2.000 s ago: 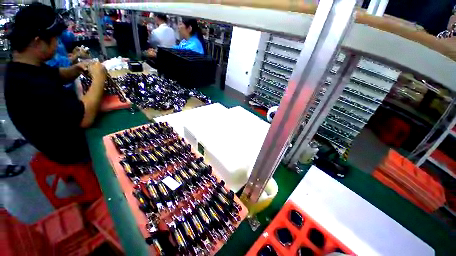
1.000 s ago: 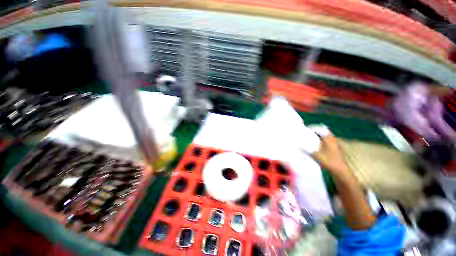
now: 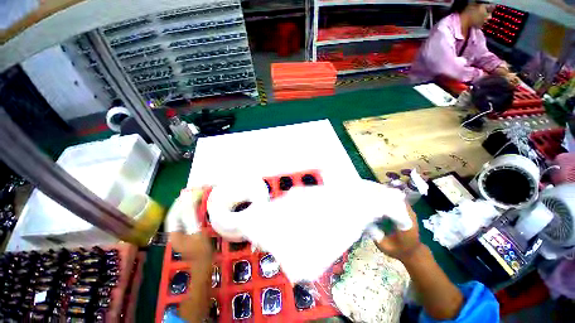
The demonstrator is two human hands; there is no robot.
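A white, soft-looking sheet (image 3: 321, 221) spreads over a red-orange tray (image 3: 228, 284) of square dark watch heads (image 3: 242, 271). My right hand (image 3: 396, 236), with white finger coverings, grips the sheet's right side. My left hand (image 3: 188, 221), also with white fingertips, is at the left of a thick white roll (image 3: 232, 207) above the tray; its fingers are overexposed and its hold is unclear. The sheet's left end meets or overlaps the roll. A crumpled clear bag with pale contents (image 3: 372, 287) lies at the tray's right, below my right hand.
A white board (image 3: 271, 144) lies behind the tray. At left are a metal post (image 3: 135, 110), white bin (image 3: 148, 165), yellow tape or cup (image 3: 149, 227) and pink tray of dark pieces (image 3: 129, 277). At right are a wooden board (image 3: 416, 142), white fans (image 3: 507, 180), wipes (image 3: 460, 222) and a person in pink.
The view has turned right. The right hand has come from the board's far right to over the tray, drawing the white sheet with it. The left hand has come into view beside the roll.
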